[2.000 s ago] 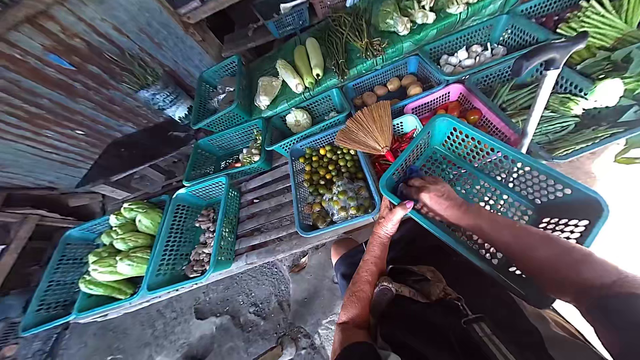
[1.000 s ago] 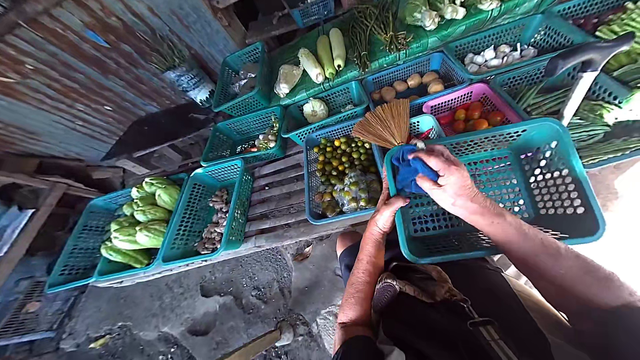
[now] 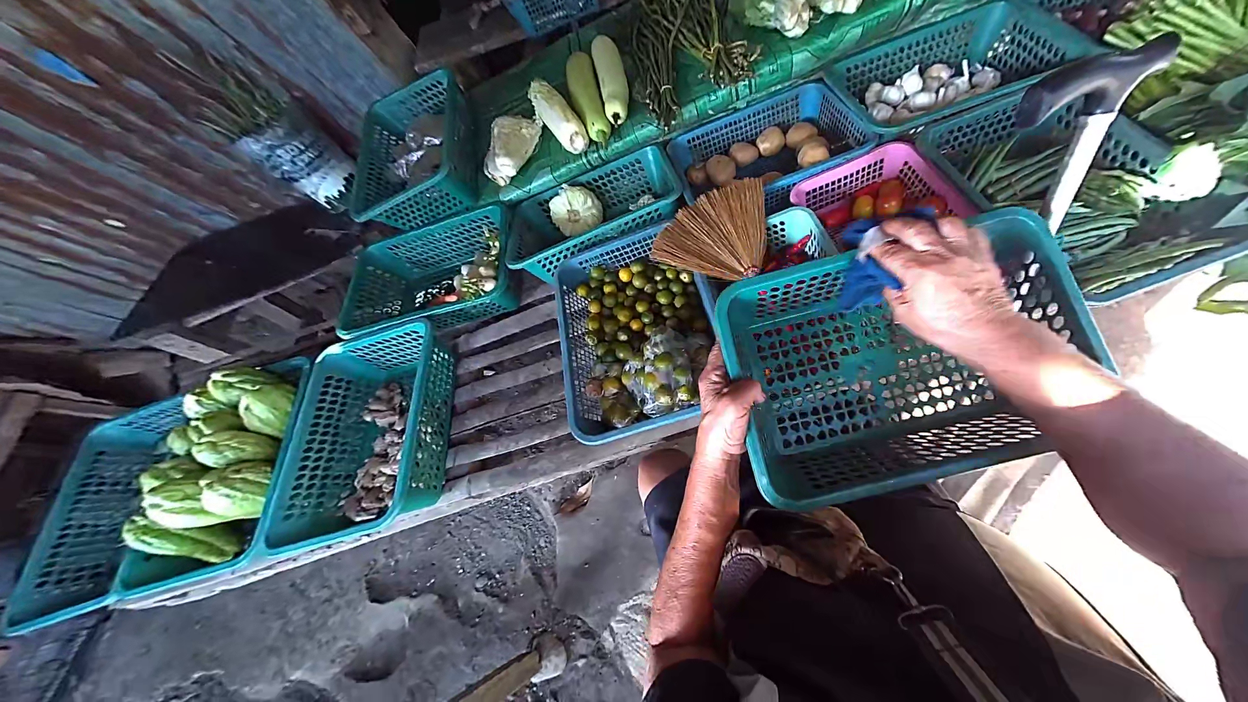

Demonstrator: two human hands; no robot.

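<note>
My left hand (image 3: 726, 405) grips the left rim of a teal perforated plastic basket (image 3: 848, 395), which is tilted and holds nothing. In my right hand (image 3: 941, 278) is a bunched blue cloth (image 3: 866, 278), pressed at the basket's far rim. Behind the left corner of that rim a broom head of brown bristles (image 3: 721, 234) fans out. Just left of the held basket stands a blue basket of small green and yellow citrus fruits (image 3: 639, 312), some in a clear plastic bag.
Chayotes (image 3: 219, 439) and ginger-like roots (image 3: 380, 453) lie in baskets at the left. Farther back are potatoes (image 3: 770, 146), garlic (image 3: 926, 90), tomatoes (image 3: 887, 198) and pale gourds (image 3: 587, 97). A cane with a black handle (image 3: 1097, 83) rises at the right, beside long beans (image 3: 1043, 180).
My right hand with the blue cloth has moved from the basket's left corner along its far rim to the right. My left hand stays on the left side.
</note>
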